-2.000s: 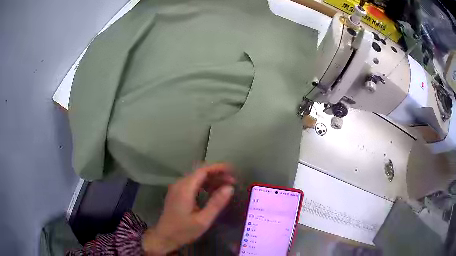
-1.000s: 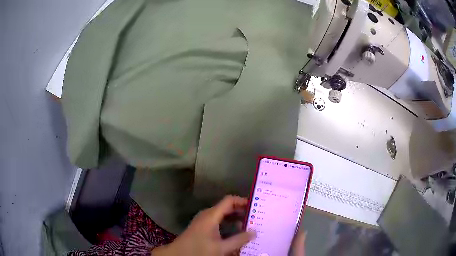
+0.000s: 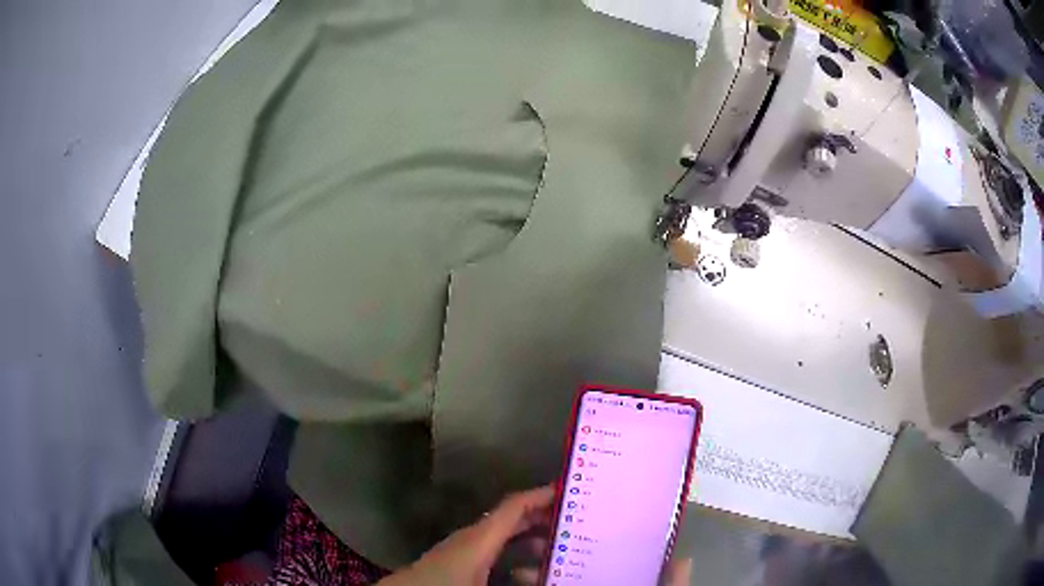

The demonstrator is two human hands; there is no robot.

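A smartphone [image 3: 624,492] in a red-edged case, its pinkish screen lit with a list, is held upright at the bottom centre. My left hand [image 3: 487,547] is at its lower left edge, partly cut off; its fingertips are hidden, so I cannot tell whether it grips. A small part of my right hand [image 3: 679,572] shows at the phone's lower right edge; the rest is hidden or out of the picture. The large green garment panel [image 3: 332,229] covers the table left of the needle, with a curved cut edge. Its right edge lies by the presser foot [image 3: 673,220].
The cream sewing machine head [image 3: 801,126] stands at the upper right above its pale bed [image 3: 790,315]. A white table front edge [image 3: 773,458] bears printed scale marks. A small green cut piece [image 3: 939,504] lies at right. A yellow box [image 3: 845,25] is behind; a pale wall is at left.
My left hand has moved from over the cloth to the phone, touched the screen, then shifted lower left. The list on the screen has changed. Part of my right hand now shows.
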